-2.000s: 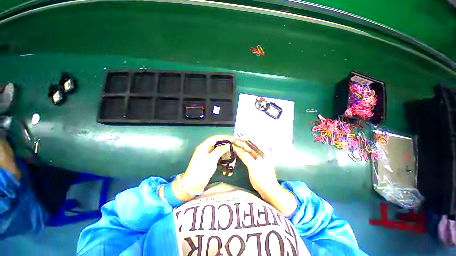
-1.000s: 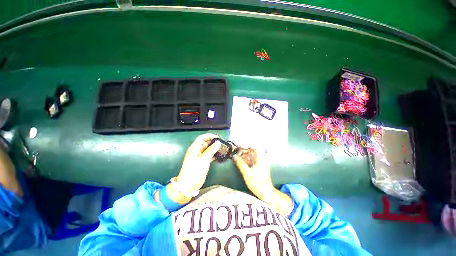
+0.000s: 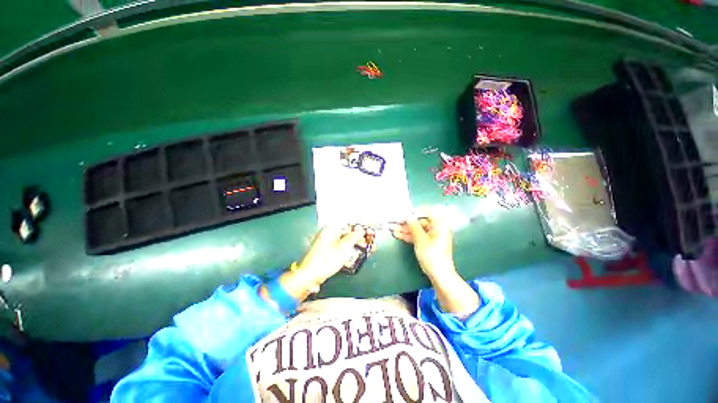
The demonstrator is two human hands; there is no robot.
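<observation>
My left hand (image 3: 332,253) holds a small black device housing (image 3: 358,256) in front of my chest, just below the white sheet. A pale or brownish part shows in it, partly hidden by my fingers. My right hand (image 3: 429,238) is just to the right, its thumb and fingers pinched on a thin pale stick (image 3: 389,226), perhaps tweezers, whose tip points at the housing. Another open black housing (image 3: 370,163) with a small part beside it lies on the white sheet (image 3: 358,197).
A black pocket tray (image 3: 169,226) at left holds a housing (image 3: 240,195) and a small white square (image 3: 279,185). Right are a wire bin (image 3: 531,114), a wire heap (image 3: 480,175), a clear bag (image 3: 579,197) and stacked trays (image 3: 657,157). Small dark units (image 3: 27,214) lie far left.
The view has turned right, so the bench things appear shifted left. My right hand has moved away from the housing and now holds the thin stick towards it.
</observation>
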